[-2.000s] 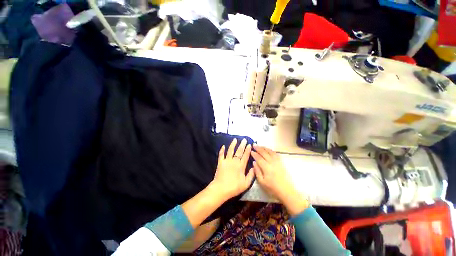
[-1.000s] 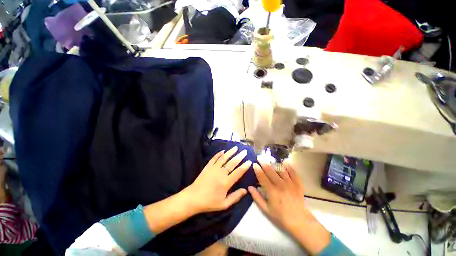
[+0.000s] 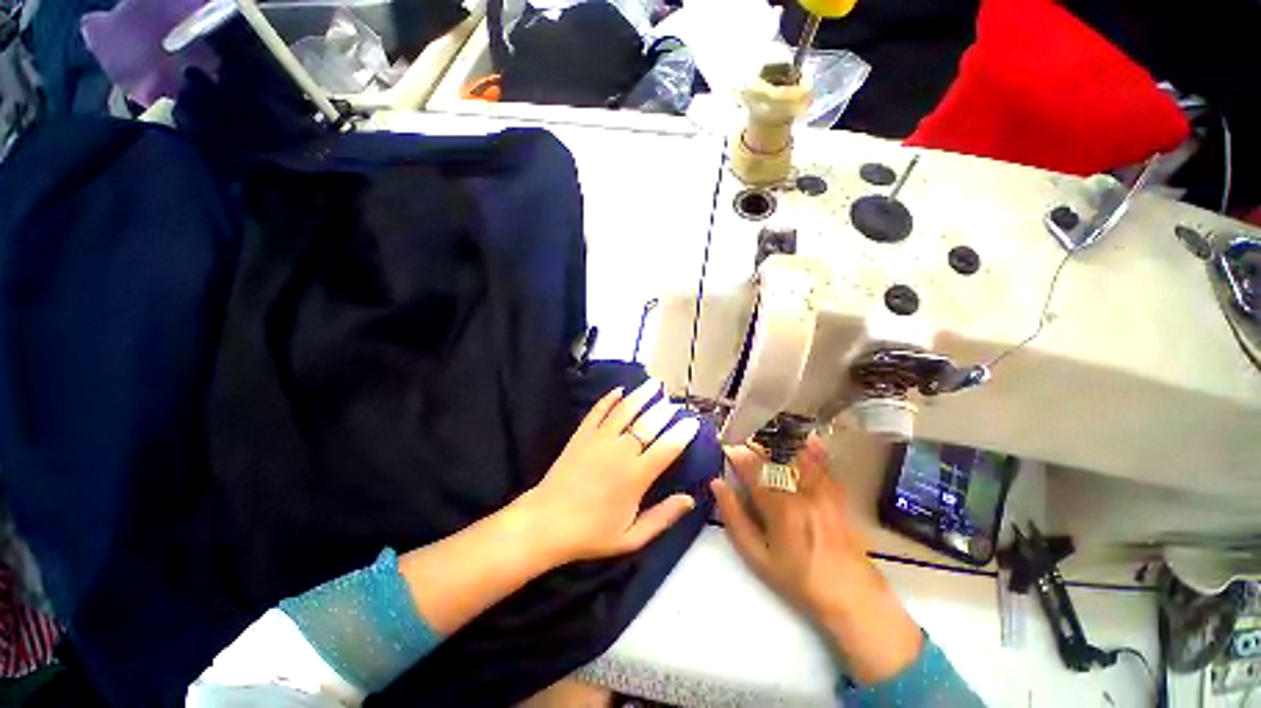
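Note:
A large navy garment with a black inner side (image 3: 401,332) lies over the left of the table, its right edge reaching the needle area of the cream sewing machine (image 3: 1023,332). My left hand (image 3: 609,477) lies flat on the navy cloth, fingers apart, a ring on one finger. My right hand (image 3: 802,533) is at the cloth's right edge, beside and partly under the machine's left end, its fingertips close to the presser foot area (image 3: 783,445). Whether its fingers pinch the edge is hidden. The needle is not clearly visible.
A lit smartphone (image 3: 951,495) lies under the machine arm. A black tool-like piece (image 3: 1054,595) lies to its right, with a thin wire. Behind the machine are red cloth (image 3: 1044,90), a yellow-handled tool (image 3: 827,8) and plastic bags. A thread stand (image 3: 284,56) is at the back left.
The view moved closer to the machine, which looks larger. Since one second ago, the bright light at the needle is gone, and the cloth's right edge lies slightly nearer the machine's left end.

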